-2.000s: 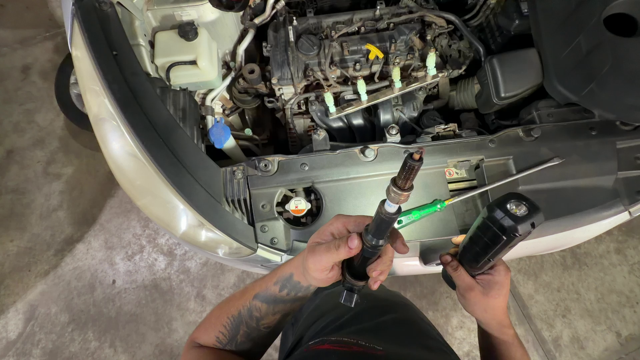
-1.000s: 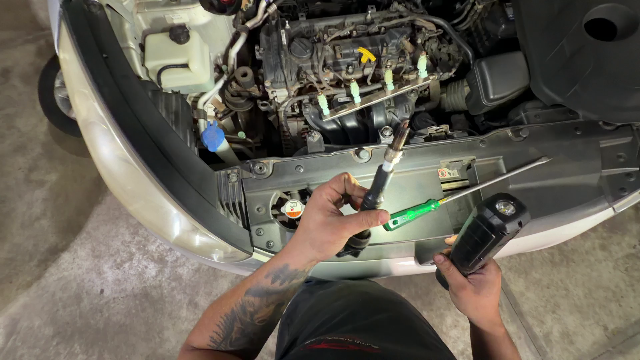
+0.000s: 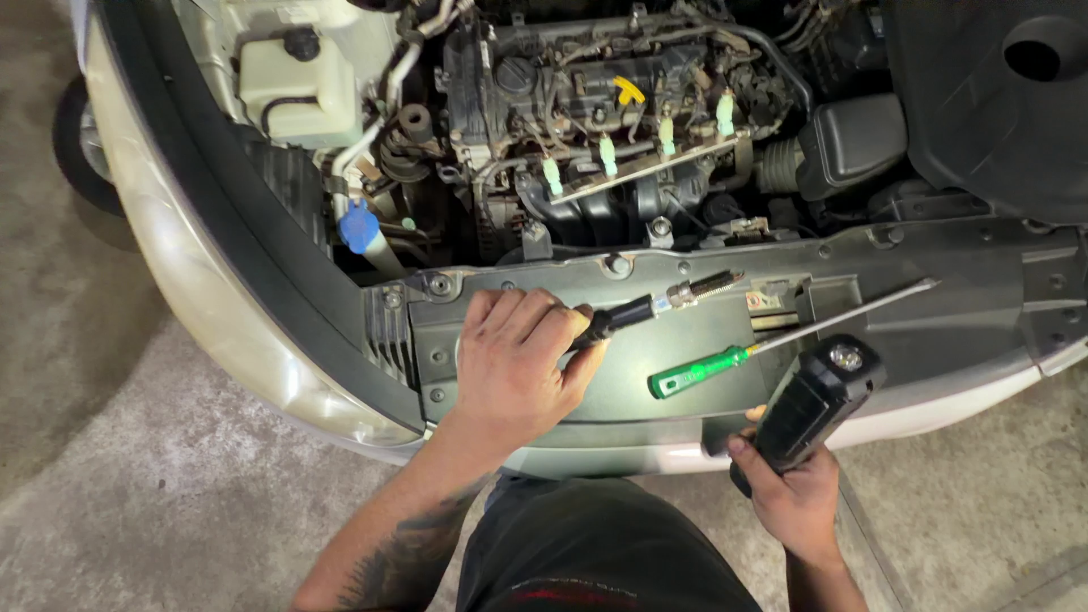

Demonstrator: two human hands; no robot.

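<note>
My left hand (image 3: 518,365) is closed around an ignition coil (image 3: 625,316) with its black boot pointing right. A spark plug (image 3: 697,291) sticks out of the boot's end, over the black radiator cover panel (image 3: 544,433). My right hand (image 3: 790,484) grips a black work light (image 3: 816,404) whose round lens faces up and away from me. Between the hands, a screwdriver with a green handle (image 3: 701,372) lies slantwise on the panel, its long shaft pointing right. The coil's rear part is hidden by my left hand.
Beyond the panel sits the engine (image 3: 578,93) with a yellow dipstick handle (image 3: 629,90) and a fuel rail (image 3: 650,167) bearing several pale green injectors. A blue reservoir cap (image 3: 359,226) and a whitish reservoir (image 3: 297,89) are on the left, an air box (image 3: 854,140) on the right.
My left hand has turned over, back upward, and the coil with the spark plug has swung from pointing away from me to pointing right. My right hand still holds the work light.
</note>
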